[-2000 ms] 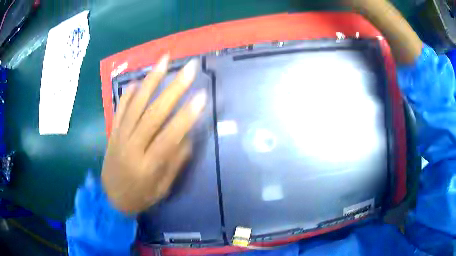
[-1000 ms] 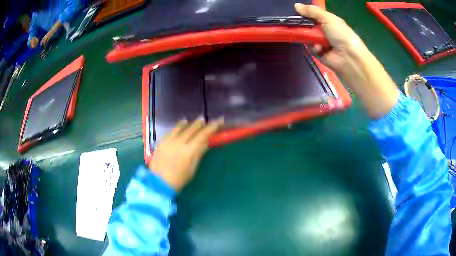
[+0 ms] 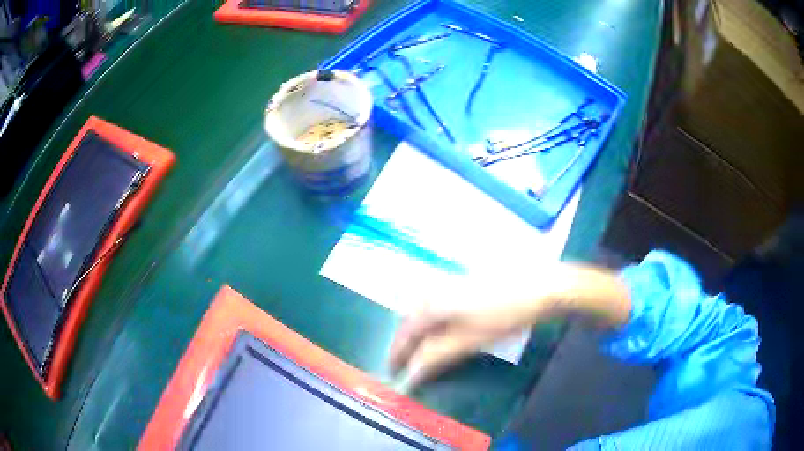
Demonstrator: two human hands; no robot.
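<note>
My right hand (image 3: 480, 321) is blurred, over the near edge of a white sheet (image 3: 414, 189) with blue strips (image 3: 401, 242). Its fingers are bent together near a small pale spot at the fingertips; whether they hold something cannot be told. A laptop lid (image 3: 295, 410) on a red foam pad (image 3: 256, 313) lies at the bottom, left of my right hand, cut off by the picture's edge. My left hand is not in view.
A blue parts tray (image 3: 520, 79) with several dark leads stands beyond the sheet. A stained round pot (image 3: 326, 163) stands at its left corner. Another padded lid (image 3: 66, 238) lies at left, part of one at the top. Brown cardboard boxes (image 3: 705, 167) stand at right.
The view has swung right to the tray and pot. My right hand has left the raised padded lid and is over the sheet. My left hand has gone out of view.
</note>
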